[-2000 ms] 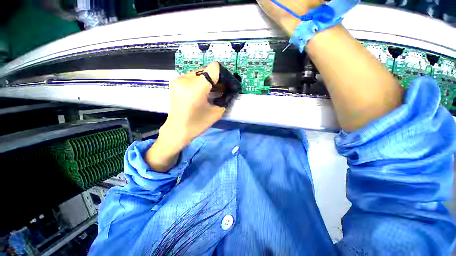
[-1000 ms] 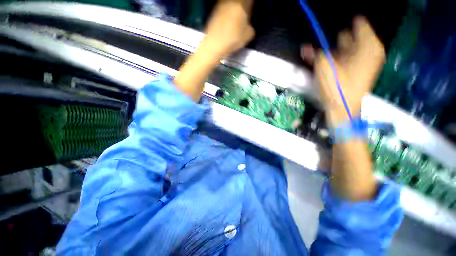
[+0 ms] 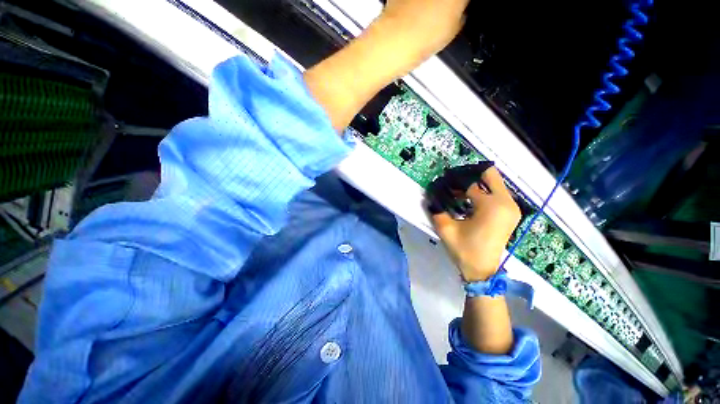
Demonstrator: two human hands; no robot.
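A green circuit board panel [image 3: 418,139] with black openings lies in the channel of the conveyor [image 3: 410,191], between its two white rails. My right hand [image 3: 478,211], with black finger cots and a light-blue wrist strap, is over the channel at the panel's right end. Its fingers are curled, and whether they grip the panel is hidden. My left hand [image 3: 433,20] reaches up past the far rail and is cut off by the top edge; its fingers are out of the picture.
More green boards [image 3: 576,280] lie in the channel to the lower right. A blue coiled cord [image 3: 614,71] runs from my right wrist strap to the top edge. A rack of stacked green panels [image 3: 43,130] stands at the left. Dark equipment is beyond the far rail.
The view has turned, so the conveyor slants down to the right. My right hand has come back from beyond the far rail to the channel. My left hand has moved partly out at the top.
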